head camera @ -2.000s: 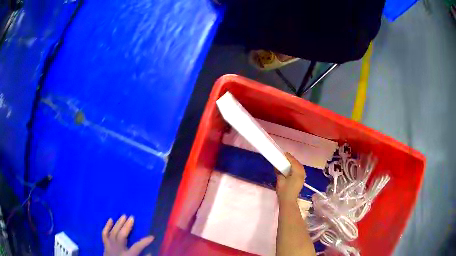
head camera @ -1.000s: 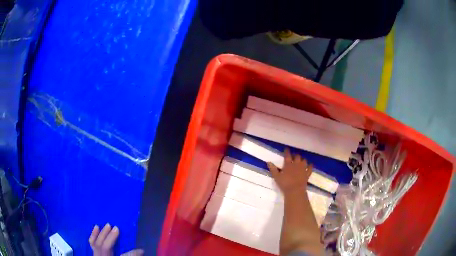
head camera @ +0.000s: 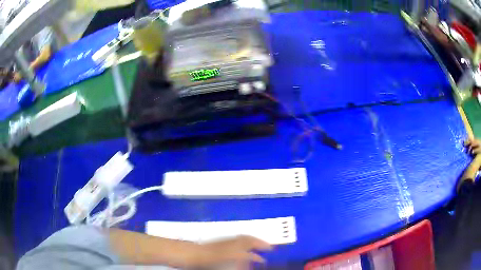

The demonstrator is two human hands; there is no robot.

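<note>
Two long white power strips lie side by side on the blue sheeting, small dark ports at their right ends: the far strip (head camera: 232, 182) and the near strip (head camera: 285, 230). A white cord (head camera: 142, 192) leaves the far strip's left end. My left hand (head camera: 237, 252) reaches in from the left, blurred, over the near strip's front edge; whether it grips is unclear. My right hand is out of the picture. The supply power strip (head camera: 116, 167) lies at the left, coiled cord beside it, its far sockets partly covered.
A grey meter (head camera: 221, 58) with green digits stands on a black box (head camera: 200, 121). Its thin lead ends in a dark connector (head camera: 331, 141). A red crate (head camera: 422, 242) is at the lower right. Another white strip (head camera: 55, 113) lies on the green surface. Another person's hand (head camera: 473, 146) shows at the right edge.
The view has swung left from the crate to the bench. The right hand, last seen on a strip in the crate, has left the picture. The left hand is now over the near strip.
</note>
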